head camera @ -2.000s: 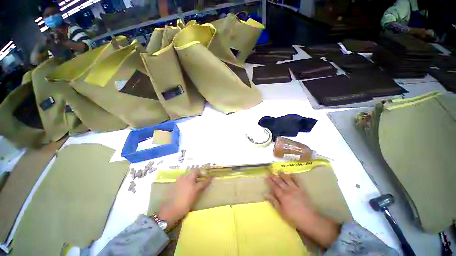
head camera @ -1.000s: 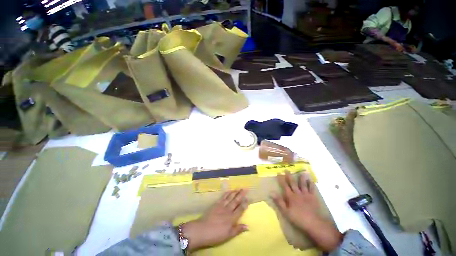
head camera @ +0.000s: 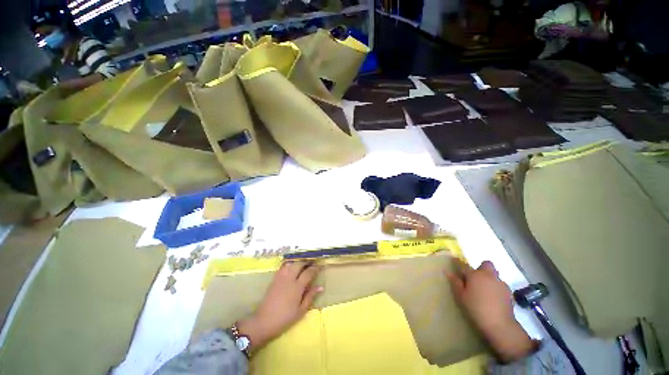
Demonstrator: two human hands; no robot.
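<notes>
A khaki panel (head camera: 425, 315) lies flat in front of me with a yellow lining piece (head camera: 359, 329) on its lower part. A long yellow ruler with a black middle section (head camera: 330, 253) lies along the panel's top edge. My left hand (head camera: 282, 299) rests on the panel, fingertips at its top edge just below the black section. My right hand (head camera: 484, 300) is at the panel's right side, fingers bent against the cloth near the upper right corner; whether it pinches the cloth is hard to tell.
Small bits (head camera: 191, 258) lie beside a blue tray (head camera: 236, 228). A tape roll (head camera: 364, 205), dark cloth (head camera: 400, 188) and brown bottle (head camera: 406, 222) lie behind the ruler. A hammer (head camera: 544, 307) and khaki stack (head camera: 601, 234) are right; part-made bags (head camera: 257, 110) stand behind. Two people are at the back.
My left hand has moved up and left to the panel's top edge. My right hand has moved right, its fingers now bent. The tan strip below the black section no longer shows as before.
</notes>
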